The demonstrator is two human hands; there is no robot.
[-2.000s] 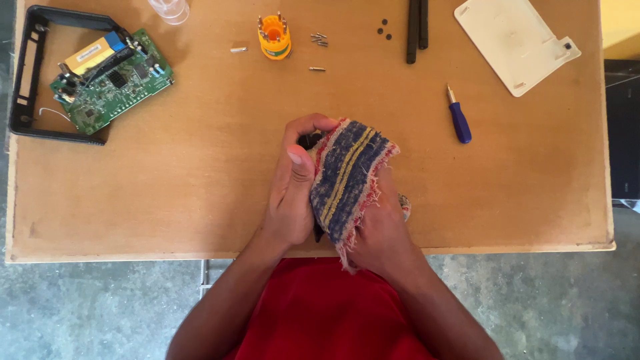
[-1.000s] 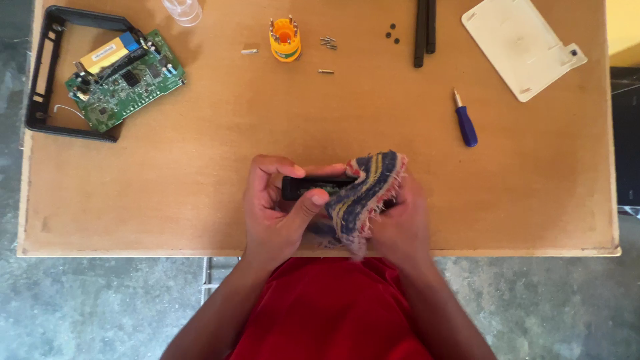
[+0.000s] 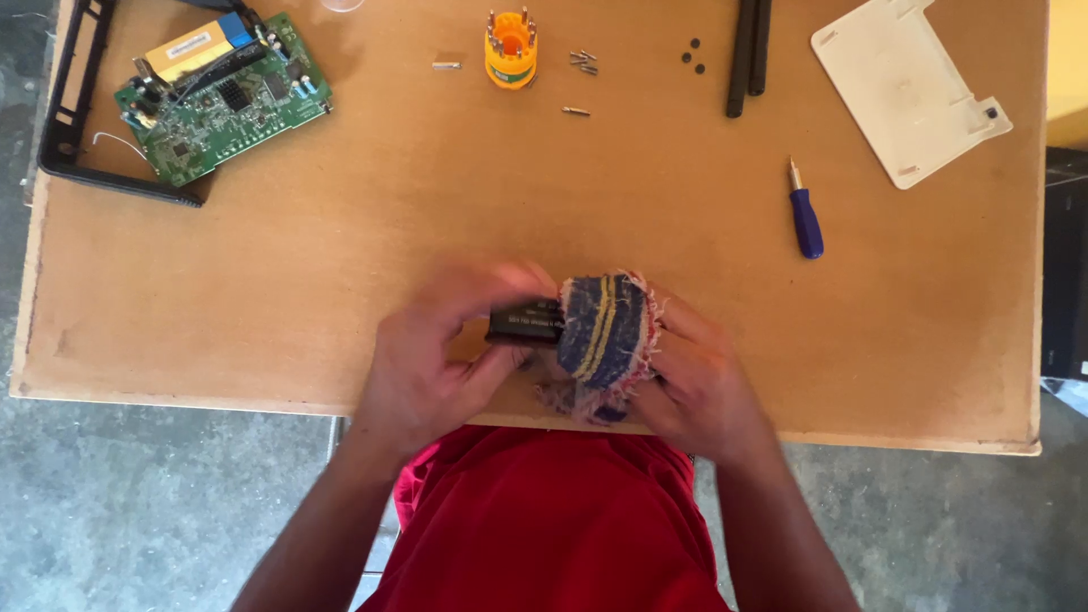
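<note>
Near the table's front edge, my left hand (image 3: 442, 348) grips the left end of a small black plastic part (image 3: 523, 323) that bears pale writing; the fingers are blurred. A frayed cloth (image 3: 605, 327), blue with yellow stripes and a reddish edge, covers the part's right end. My right hand (image 3: 693, 374) holds the cloth from the right, its fingertips partly hidden behind it. What the part belongs to cannot be told. A blue-handled screwdriver (image 3: 806, 223) lies on the table to the right, beyond my right hand.
A green circuit board (image 3: 234, 110) rests by a black plastic frame (image 3: 119, 180) at the back left. An orange bit holder (image 3: 511, 64), loose metal bits (image 3: 585, 61), small dark discs (image 3: 687, 58), black bars (image 3: 741, 68) and a white plastic cover (image 3: 901, 93) lie along the back of the wooden table (image 3: 255, 297).
Two seconds ago the cloth hid most of what I hold; now the black part's left end shows. My left hand has shifted its grip around the part, and the cloth has moved on it.
</note>
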